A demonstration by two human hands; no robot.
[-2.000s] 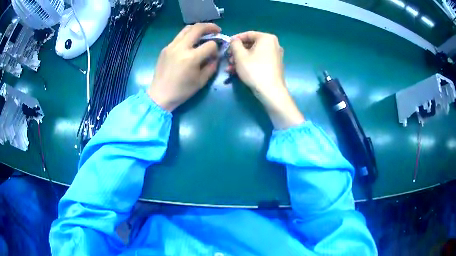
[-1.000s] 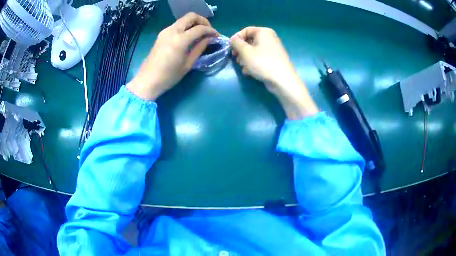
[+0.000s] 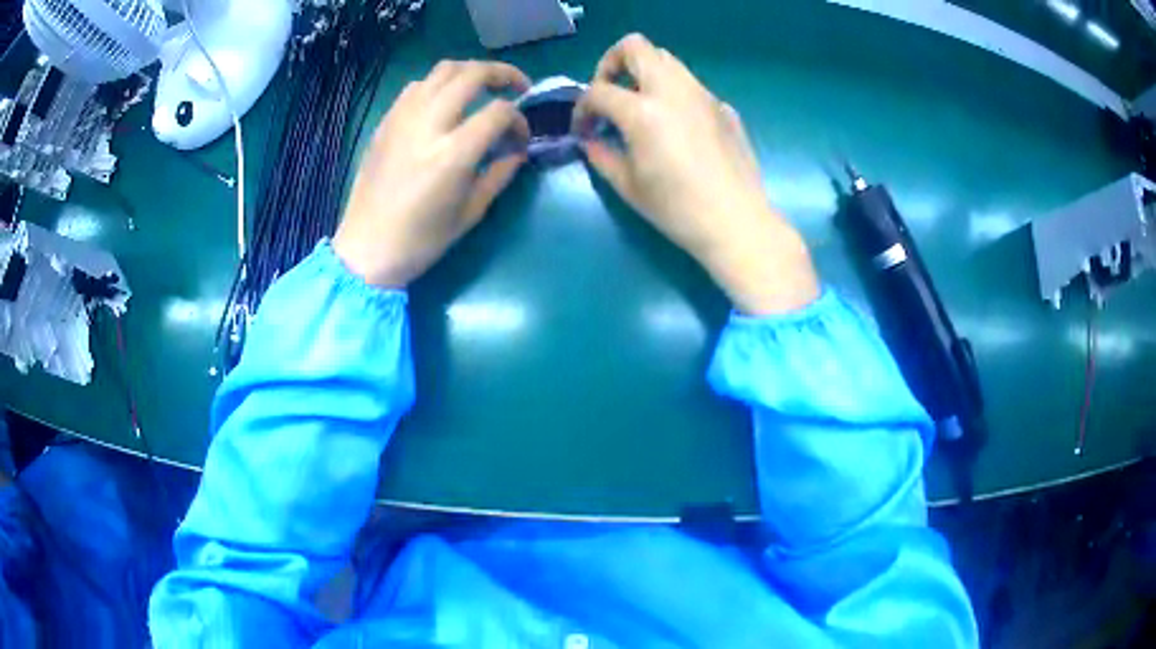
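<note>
A small round clear dish with dark contents stands near the far side of the bench, between my hands. My left hand is at its left rim, with thumb and fingers curled against it. My right hand is at its right side, fingertips at the rim. My fingers hide both sides of the dish. Whether a tiny part is pinched in my right fingertips cannot be seen.
The black electric screwdriver lies at right. A white housing with a red wire stands at far right. The cable bundle, more housings and a white fan are at left. Another housing stands at the far edge.
My right hand has moved from the dish's far right edge closer over its right side. My left fingers have come down around its left rim. The whole view has shifted slightly.
</note>
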